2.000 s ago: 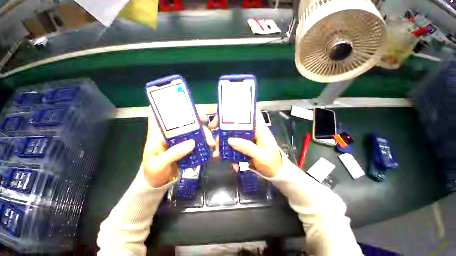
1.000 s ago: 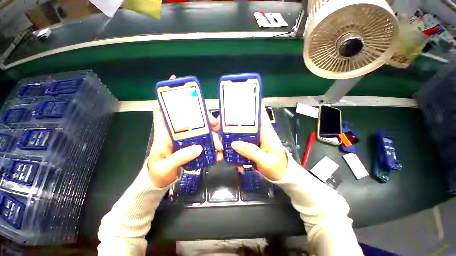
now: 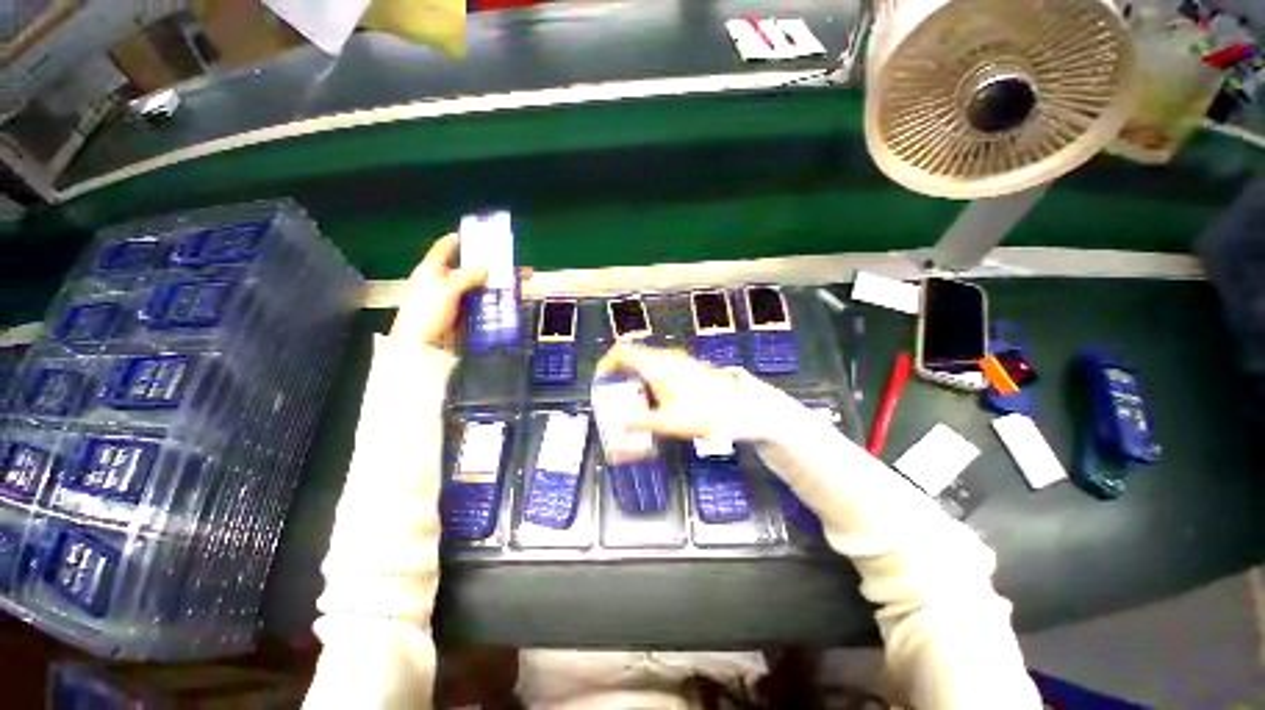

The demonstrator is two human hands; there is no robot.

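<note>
My left hand (image 3: pixel 441 294) holds a blue keypad phone (image 3: pixel 491 284) with a bright white screen, tilted, at the back left corner of the clear blister tray (image 3: pixel 631 553). My right hand (image 3: pixel 658 388) grips the top end of another blue phone (image 3: pixel 637 474), whose keypad end lies in the middle front pocket. Other blue keypad phones lie in both rows. Those at the back (image 3: pixel 556 340) have dark screens. Front-row phones (image 3: pixel 556 469) show pale, lit screens. My right hand and sleeve hide part of the tray's right side.
Stacked blister trays (image 3: pixel 167 416) with blue phones stand at left. A fan (image 3: pixel 1002 100) stands behind right. Right of the tray lie a red pen (image 3: pixel 889 404), smartphone (image 3: pixel 953 330), white card (image 3: pixel 938 458), white block (image 3: pixel 1028 451) and blue phones or housings (image 3: pixel 1115 409).
My hands have moved apart. The left-hand phone went left and up; the right-hand phone came down into the front row. More of the tray and its phones now shows.
</note>
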